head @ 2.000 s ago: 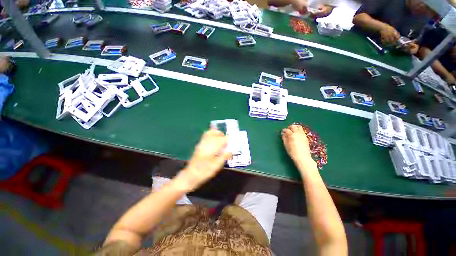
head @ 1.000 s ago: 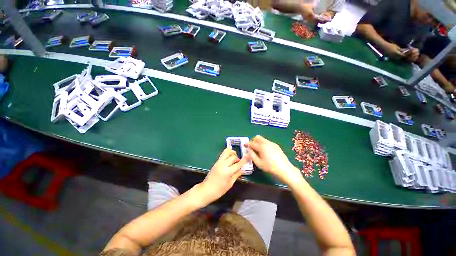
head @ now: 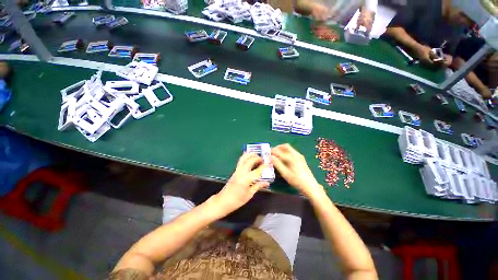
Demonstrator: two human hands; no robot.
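A short stack of white plastic frames point(head: 259, 147) lies on the green bench in front of me, near its edge. My left hand point(head: 245, 174) grips the stack from the left, with the fingers over the top frame. My right hand point(head: 289, 164) is at the right side of the stack, its fingertips touching the top frame; whether a small part is between them cannot be seen. A loose heap of small copper-coloured parts point(head: 334, 163) lies to the right of my right hand.
A jumbled pile of white frames point(head: 93, 112) lies at left. Stacked frames point(head: 292, 115) stand at the belt edge, more rows point(head: 456, 169) at far right. Part-assembled units point(head: 237, 75) are spaced on the conveyor belt. People work at the opposite bench. Red stools stand below.
Since two seconds ago, my right hand has moved from the copper heap to the stack, and my left hand has moved in beside it. The belt units have shifted right.
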